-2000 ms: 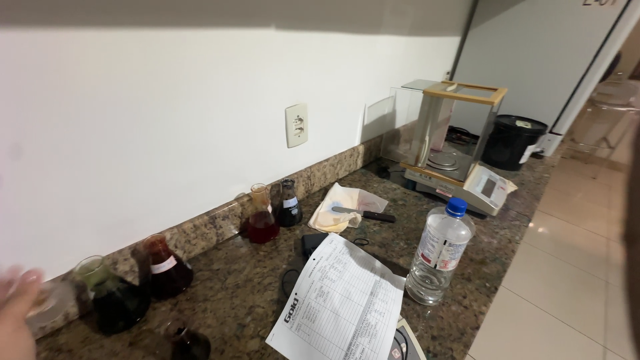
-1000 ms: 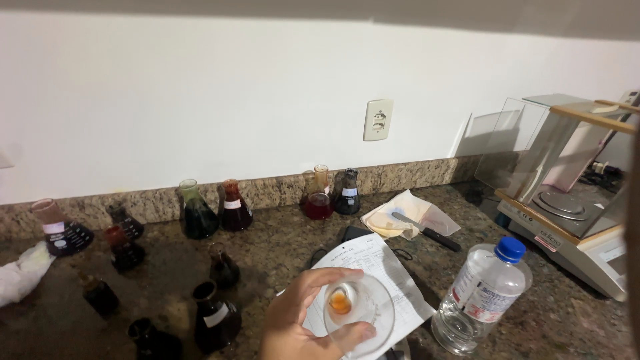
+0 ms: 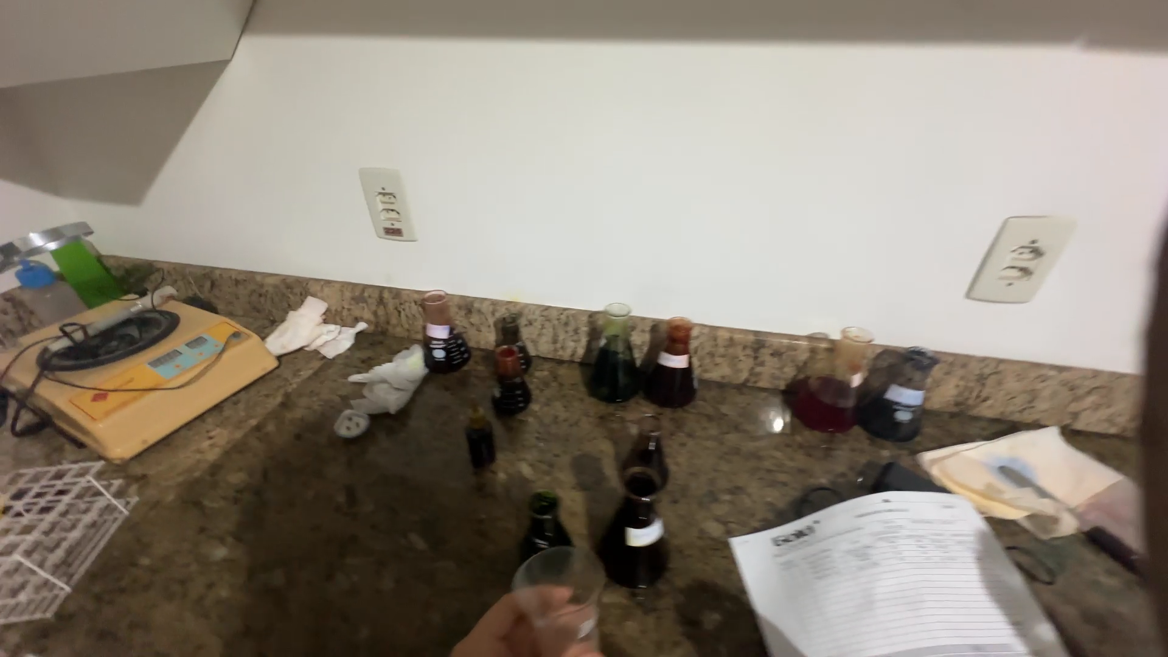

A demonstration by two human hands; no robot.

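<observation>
My left hand [image 3: 516, 625] holds a small clear cup or beaker [image 3: 558, 593] at the bottom middle; its contents are too blurred to tell. Just beyond it stand a small flask with green-tinted glass [image 3: 545, 529] and a labelled Erlenmeyer flask of dark liquid [image 3: 634, 547]. Another dark flask [image 3: 650, 452] is behind that one. Farther back are a small dark bottle [image 3: 481, 443], a dark red-necked flask [image 3: 511, 388], a labelled flask [image 3: 445, 342], a green flask [image 3: 615, 365] and a dark red flask [image 3: 673, 370]. My right hand is out of view.
A yellow-topped electronic device [image 3: 137, 383] and a white wire rack [image 3: 55, 538] are at left, near crumpled white paper [image 3: 392, 379]. At right are a flask of red liquid [image 3: 829, 401], a dark flask [image 3: 899, 406], a printed sheet [image 3: 894, 584] and a knife [image 3: 1109, 547] on stained paper.
The view has swung left. My left hand, at the left edge at first, held the cup over the printed sheet a second ago; now the cup is near the dark flasks.
</observation>
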